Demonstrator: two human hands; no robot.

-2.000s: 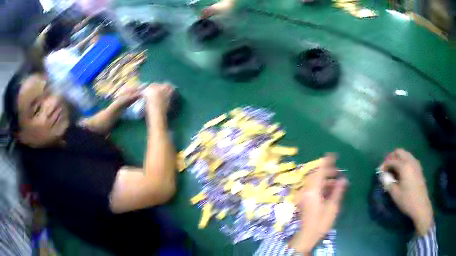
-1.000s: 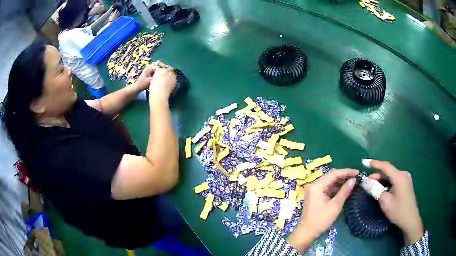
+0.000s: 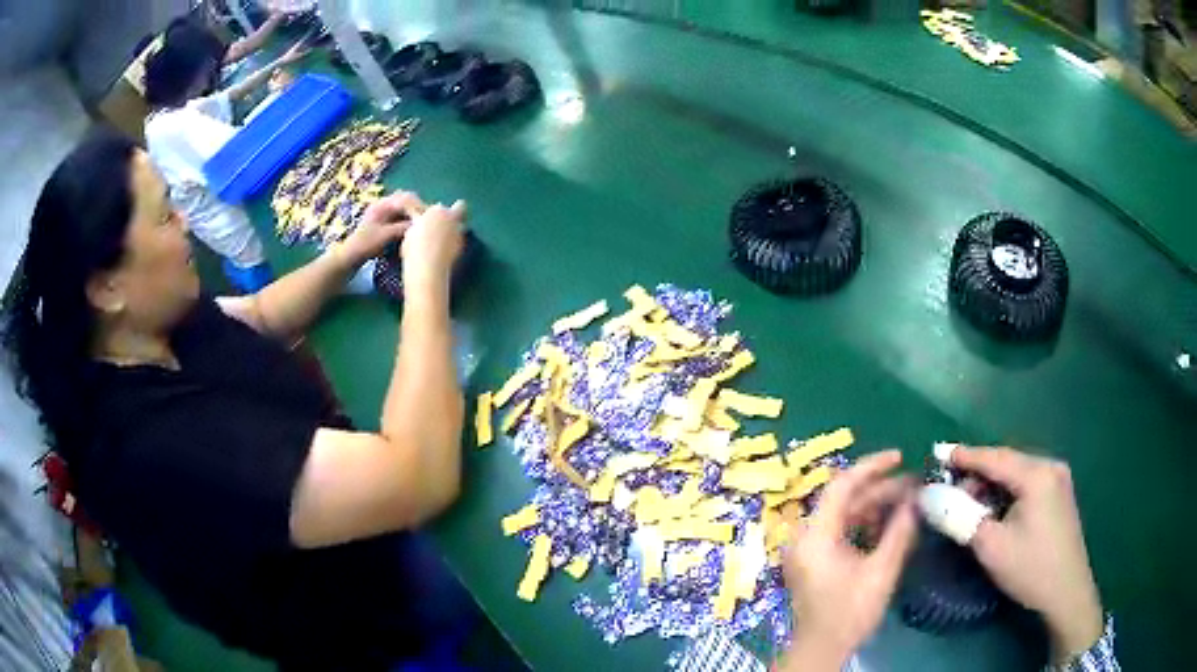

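Observation:
A black ribbed round housing (image 3: 948, 591) stands at the lower right, its top largely hidden by my hands. My right hand (image 3: 1017, 532), with white covers on its fingertips, is at the housing's top; whether it pinches a small part is hidden. My left hand (image 3: 847, 551) is just left of the housing, slightly blurred, thumb and forefinger apart, with nothing seen in it. A large loose pile of yellow and blue-purple patterned strip pieces (image 3: 630, 460) lies left of my left hand.
Two black housings (image 3: 796, 236) stand beyond my hands, the right one (image 3: 1011, 276) with a silvery centre. A person in black (image 3: 250, 433) works at a housing on the left. Behind are a blue bin (image 3: 278, 138), another strip pile (image 3: 344, 181) and more housings (image 3: 460, 82).
My left thumb and forefinger have parted and moved slightly away from the housing's top. My right hand stays at the housing. The view has shifted, so the far housings appear lower and further right.

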